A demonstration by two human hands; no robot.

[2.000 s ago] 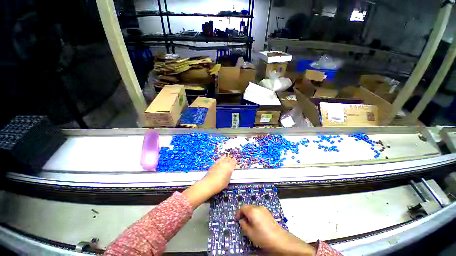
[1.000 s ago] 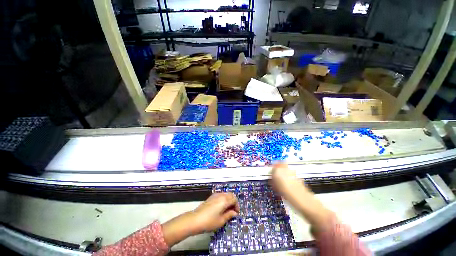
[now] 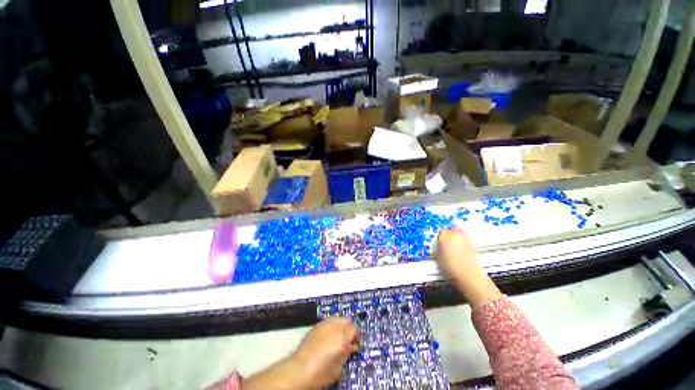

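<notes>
The PCB panel [image 3: 392, 335], dark with a pale repeated pattern and some blue pieces on it, lies nearest me, cut off by the lower edge. My left hand [image 3: 329, 346] is over the panel's left side, fingers bent down; whether it holds a piece cannot be seen. My right hand [image 3: 456, 251] reaches to the shelf's front edge, fingertips at the right side of the main pile of blue components [image 3: 286, 242]; its grip is not clear. Red-brown components [image 3: 352, 247] lie among the blue ones.
A pink bin [image 3: 223, 253] stands left of the pile on the white shelf [image 3: 145, 263]. Stacked PCB panels [image 3: 38, 247] are at far left. A metal fixture [image 3: 669, 280] is at right. A carton of blue pieces [image 3: 287, 190] and a blue box [image 3: 358, 183] stand behind.
My right hand has moved from the rail's edge up to the blue pieces. My left hand stays over the panel's left side, slightly lower in view. The view has tilted.
</notes>
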